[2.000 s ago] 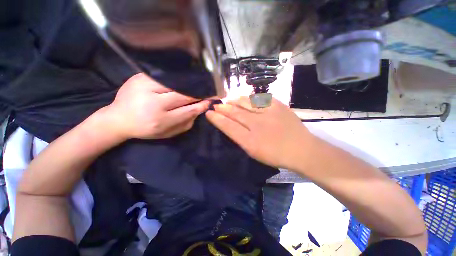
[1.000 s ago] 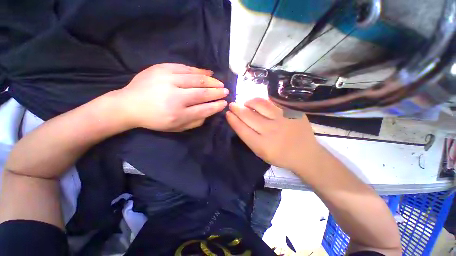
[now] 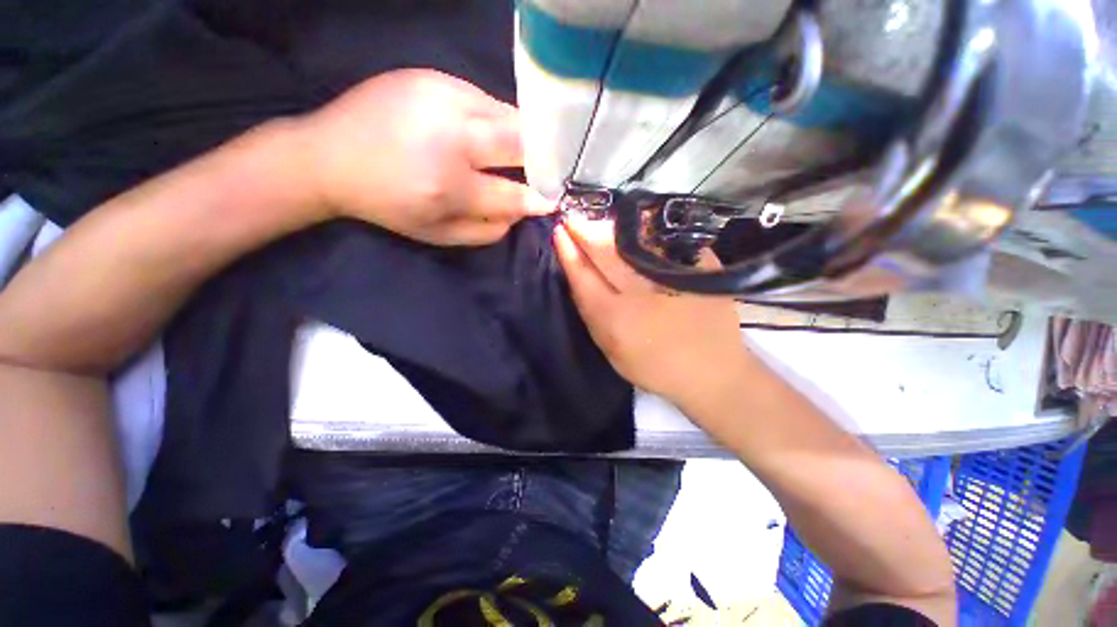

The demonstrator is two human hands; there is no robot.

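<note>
A large black panel lies under my hands and over the table's front edge. My left hand presses on the black cloth left of the needle area, its fingertips partly behind the machine head. My right hand has its fingertips on the cloth edge just below the presser foot, nearly touching the left fingers. The sewing machine head, white with a teal stripe, looms close at upper right. A shiny curved metal piece hides part of the bed and needle area.
The white table edge curves along the front. A blue plastic basket stands below at right. A black pad lies on the bed. White cloth hangs at lower left. Pinkish cloth shows at far right.
The view has shifted. The black cloth in front has drawn up toward the needle, baring the white table edge. My left hand has moved up, its fingertips now by the foot.
</note>
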